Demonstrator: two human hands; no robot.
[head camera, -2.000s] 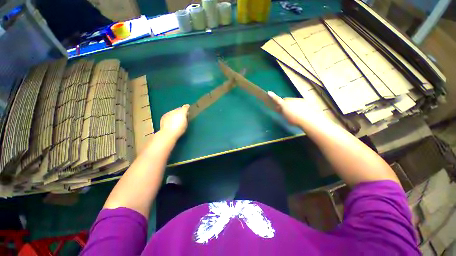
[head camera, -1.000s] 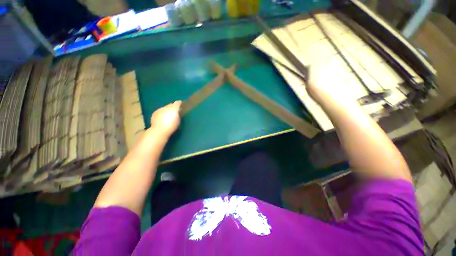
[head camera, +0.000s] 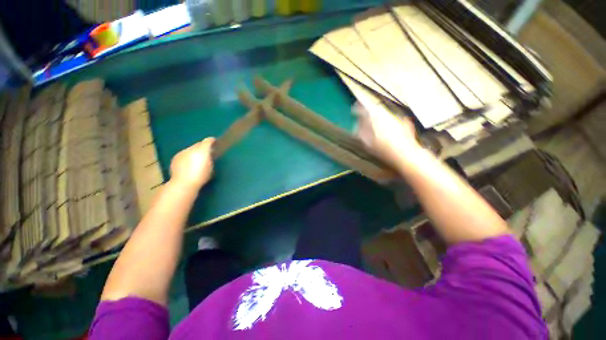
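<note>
My left hand (head camera: 193, 163) grips the near end of a short divider strip (head camera: 234, 134) that stands on edge on the green bench. Two long divider strips cross it near its far end. The nearer long strip (head camera: 312, 139) runs from the crossing towards the bench's front edge. My right hand (head camera: 385, 136) holds the near end of the second long strip (head camera: 302, 114), beside the first one. The fingers of my right hand are blurred. Whether the second strip sits in a slot cannot be told.
A left stack (head camera: 83, 153) of slotted strips and a right pile (head camera: 412, 63) of long strips flank the work on the bench (head camera: 193, 86). Pale rolls (head camera: 229, 10) and yellow ones (head camera: 296, 5) stand at the back. Cardboard pieces (head camera: 555, 242) lie below the bench at right.
My right hand has brought a second long strip from the right pile across to the short strip, beside the first. My left hand still holds the short strip. The view has shifted.
</note>
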